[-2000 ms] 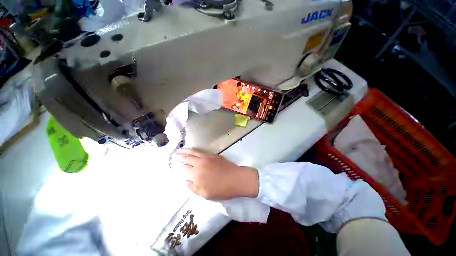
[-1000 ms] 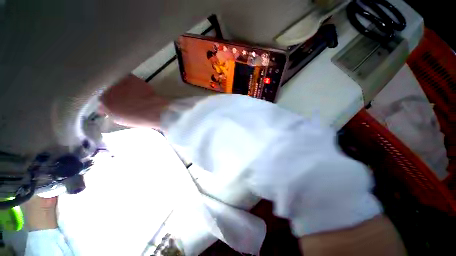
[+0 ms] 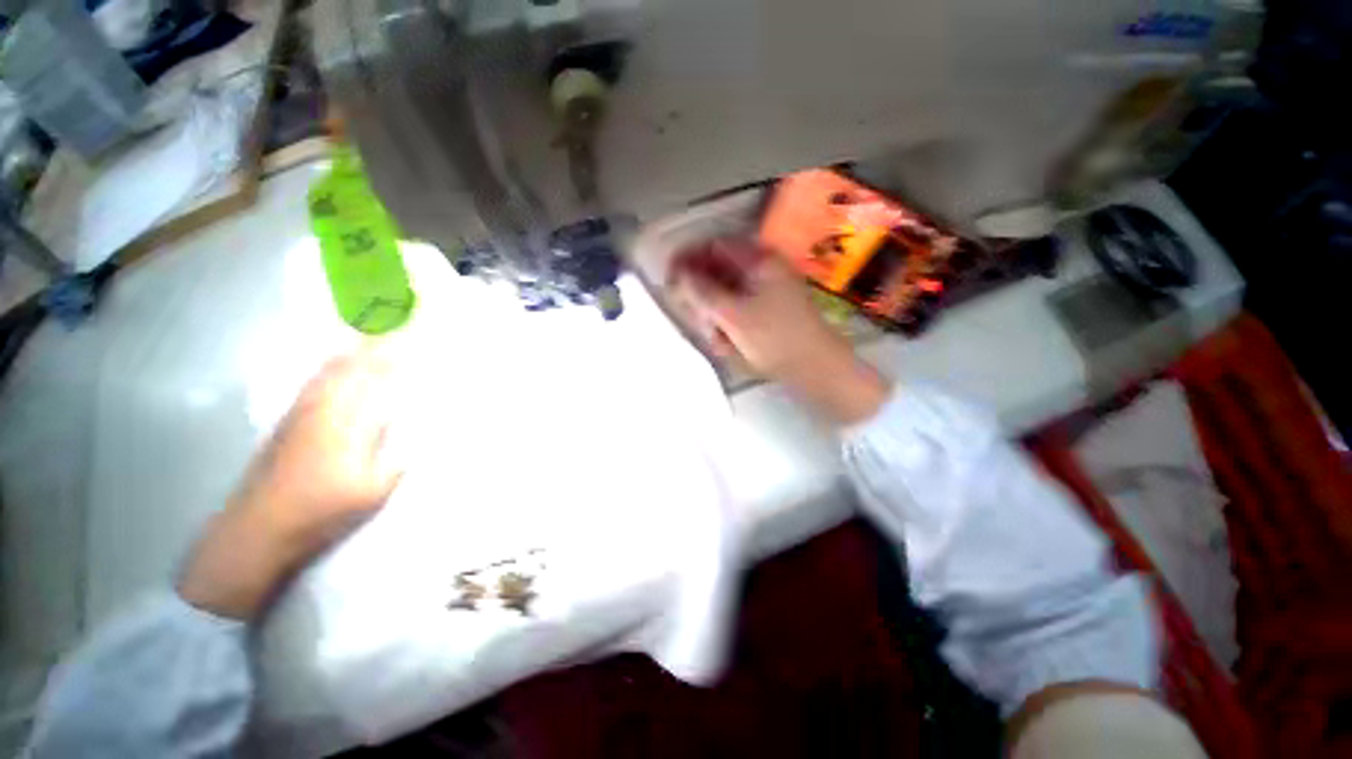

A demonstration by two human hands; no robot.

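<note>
A white cloth panel lies on the machine table, strongly glared, with a small brown motif near the front edge. The presser foot and needle area is a dark blurred cluster at the panel's back edge. My left hand rests on the panel's left part; its fingers are washed out by glare, so its grip is unclear. My right hand is right of the needle area, off the panel and beside the phone. It is blurred, with dark reddish fingertips; whether it holds anything is unclear.
The sewing machine head spans the back. A lit smartphone leans behind my right hand. Black-handled scissors lie at the table's right end. A green holder stands left of the needle. An orange-red basket holds white cloth at right.
The view has swung from a close look at the phone side to a wider one. My right hand is now off the cloth, near the phone. My left hand is now fully visible on the panel.
</note>
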